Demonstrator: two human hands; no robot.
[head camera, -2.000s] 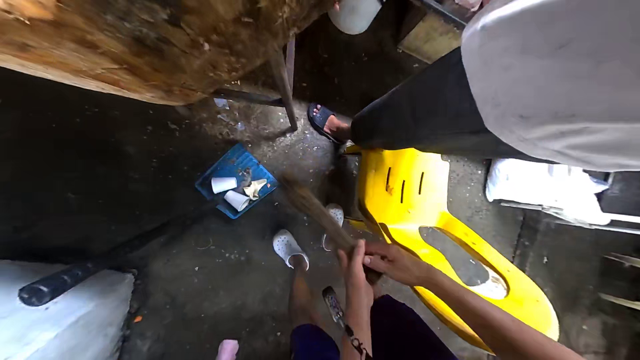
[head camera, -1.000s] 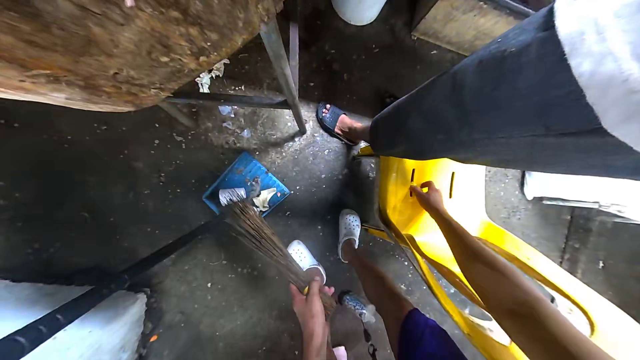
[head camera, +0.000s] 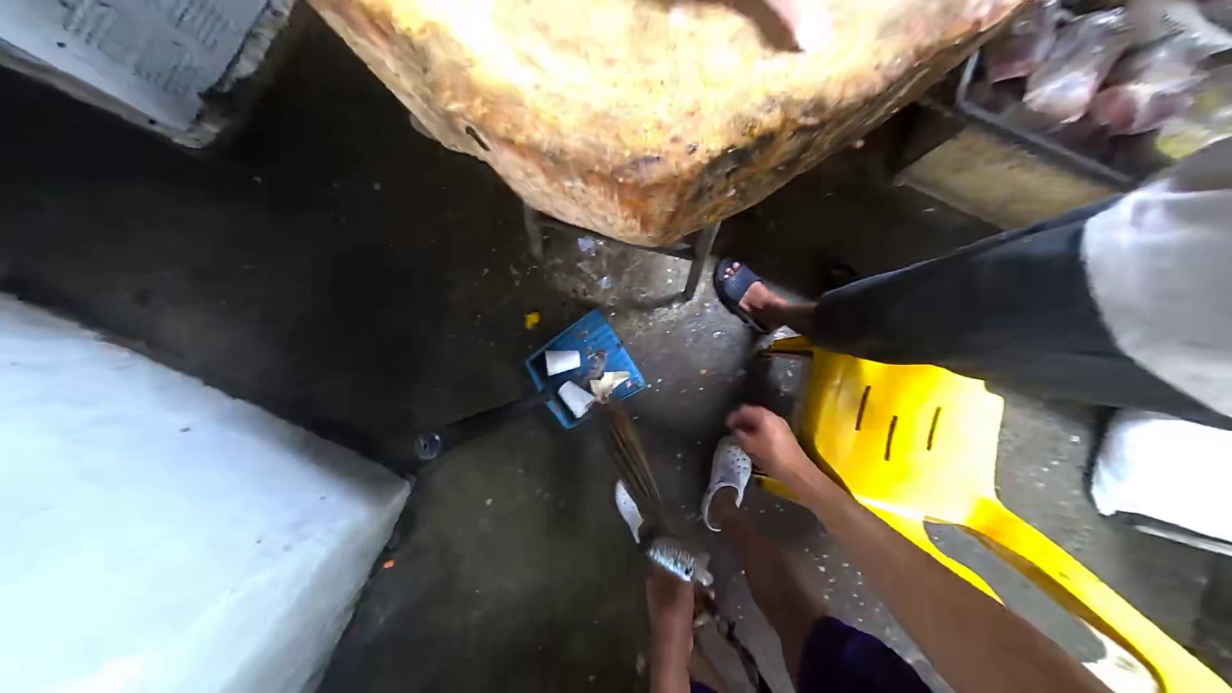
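Note:
My left hand (head camera: 671, 599), low in the middle, grips a stick broom (head camera: 630, 457); a pale, shiny binding shows just above the fingers. The bristle tips reach the near edge of a blue dustpan (head camera: 630, 366) on the floor. White cups (head camera: 563, 362) and a crumpled pale scrap (head camera: 609, 385) lie in the pan, whose black handle (head camera: 481, 423) points left. My right hand (head camera: 767, 438) hangs above a white clog, left of the yellow plastic chair (head camera: 895, 404). Its fingers look curled and blurred, and no object shows in it.
Above the dustpan is a thick, worn wooden slab table (head camera: 616, 125) on metal legs. A person's sandalled foot (head camera: 751, 294) and dark trouser leg stand at right. A white block (head camera: 173, 500) fills the lower left. A yellow scrap (head camera: 532, 320) and small debris dot the dark floor.
My right hand was on the broom with my left, then at the yellow chair's slotted part; now it is left of the chair. The view has shifted widely.

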